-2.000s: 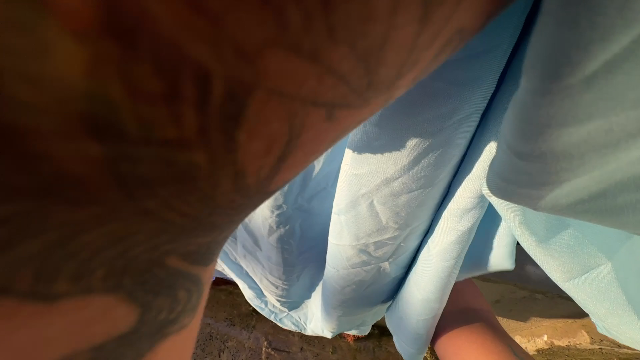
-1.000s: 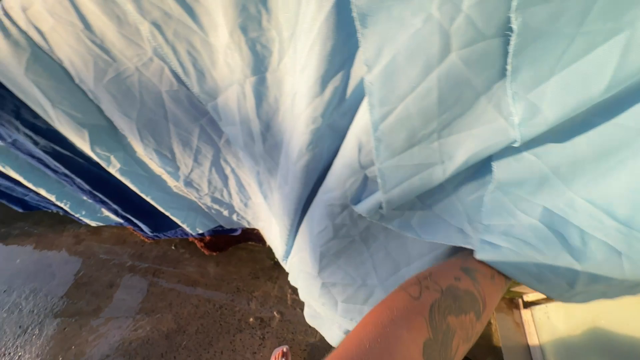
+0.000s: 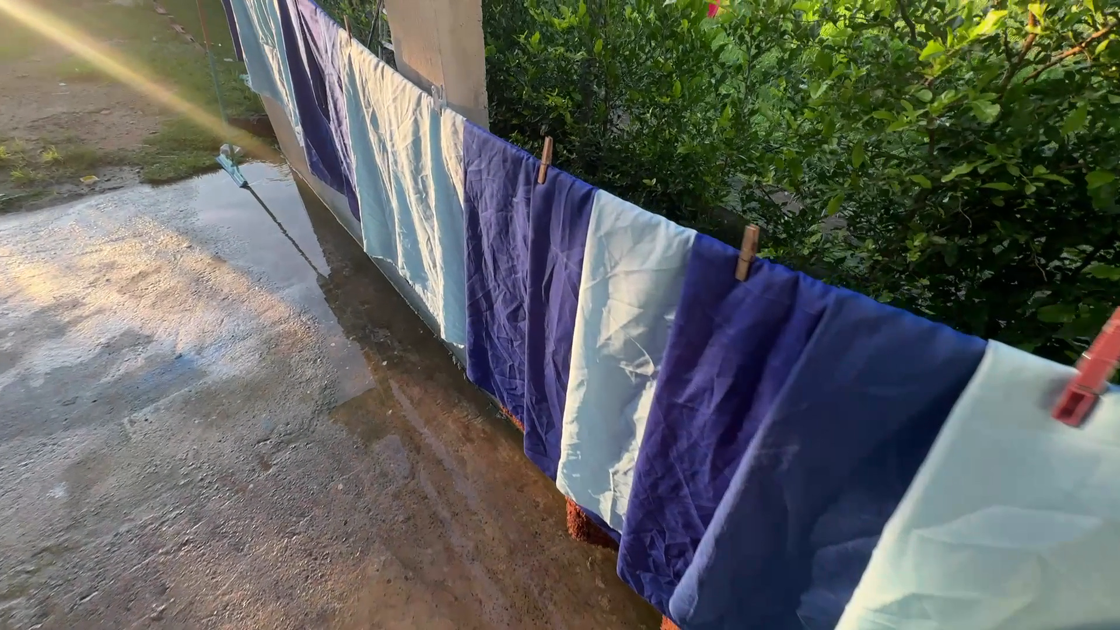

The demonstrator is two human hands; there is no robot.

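Neither my left hand nor my right hand shows in the head view. Dark blue cloth [image 3: 779, 437] and pale blue cloth [image 3: 1006, 499] hang over a line that runs from the far upper left to the near right. A red clothespin [image 3: 1089, 376] grips the nearest pale cloth at the right edge. Wooden clothespins hold the blue cloth, one near the middle right [image 3: 746, 252] and another farther back [image 3: 544, 160]. A narrower pale cloth panel [image 3: 621, 359] hangs between two dark blue ones.
Wet concrete floor [image 3: 201, 437] lies to the left. A concrete post [image 3: 442, 57] stands behind the line, beside leafy bushes [image 3: 831, 149]. At the upper left, a mop-like tool [image 3: 232, 164] is near a puddle; its kind is unclear. Reddish material [image 3: 586, 525] shows below the cloths.
The view has swung widely to show the line of cloths. The tattooed arm and the pale cloth that filled the earlier frames close up no longer do so; no arm is visible now.
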